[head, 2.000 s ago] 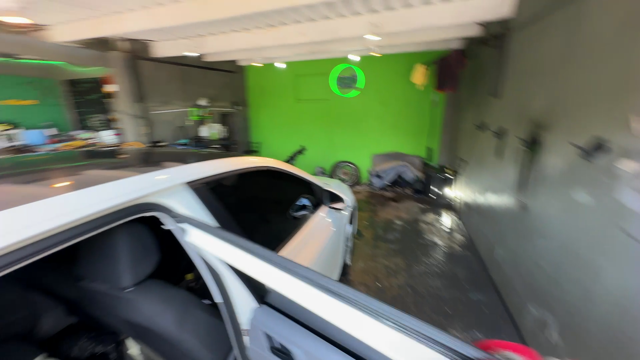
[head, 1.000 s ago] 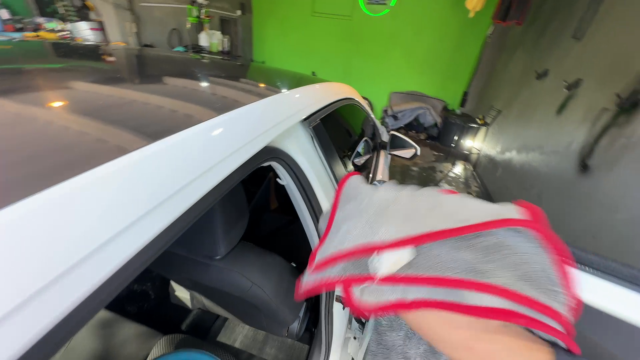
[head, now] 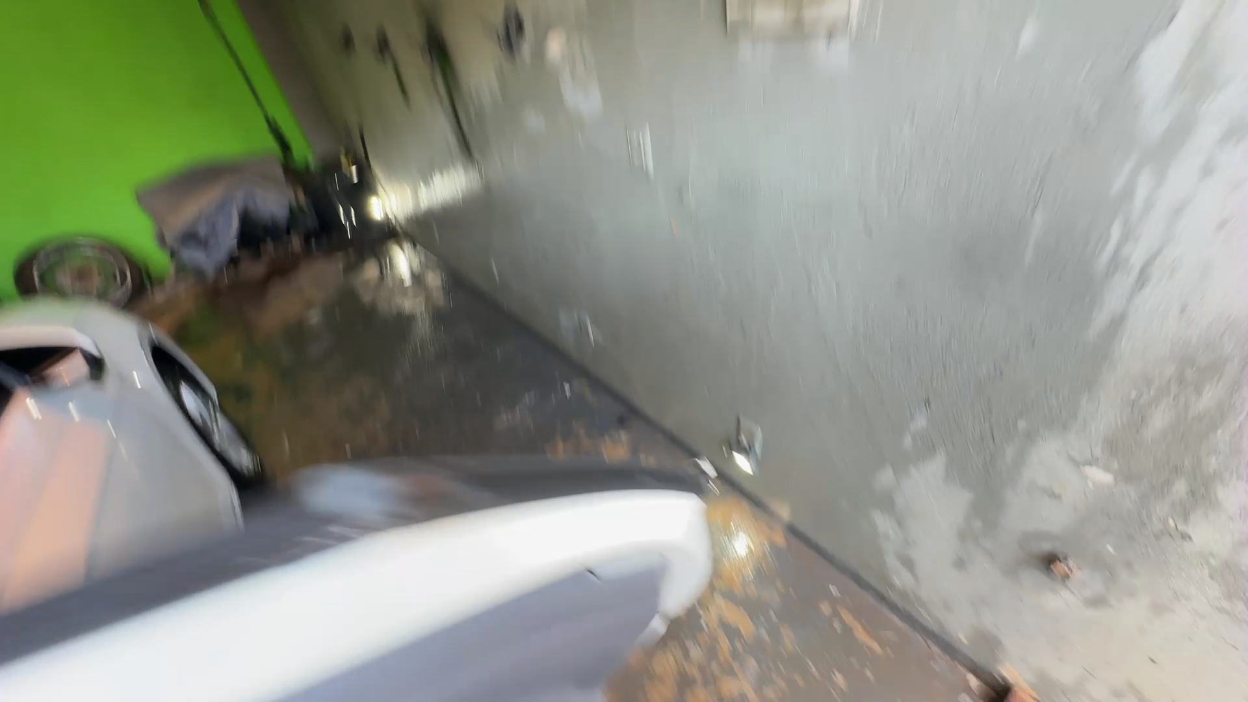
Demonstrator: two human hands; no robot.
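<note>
Neither my left hand nor my right hand shows at this moment. The open door (head: 468, 556) of a white car cuts across the lower left, its top edge blurred and its rounded corner pointing right. Behind it at the left are the car's white front side (head: 146, 458), a front wheel (head: 210, 414) and part of the side mirror (head: 49, 361). The view is strongly blurred, so fine details cannot be told.
A grey wall (head: 799, 273) with stained patches runs along the right, above a wet floor (head: 439, 390). A loose wheel (head: 83, 273) and a cloth-covered object (head: 219, 210) stand by the green wall (head: 88, 107). Dark fittings hang on the grey wall.
The view has swung far to the right, toward the grey wall. A hand with a grey, red-edged cloth, in front of the car one second ago, is out of view.
</note>
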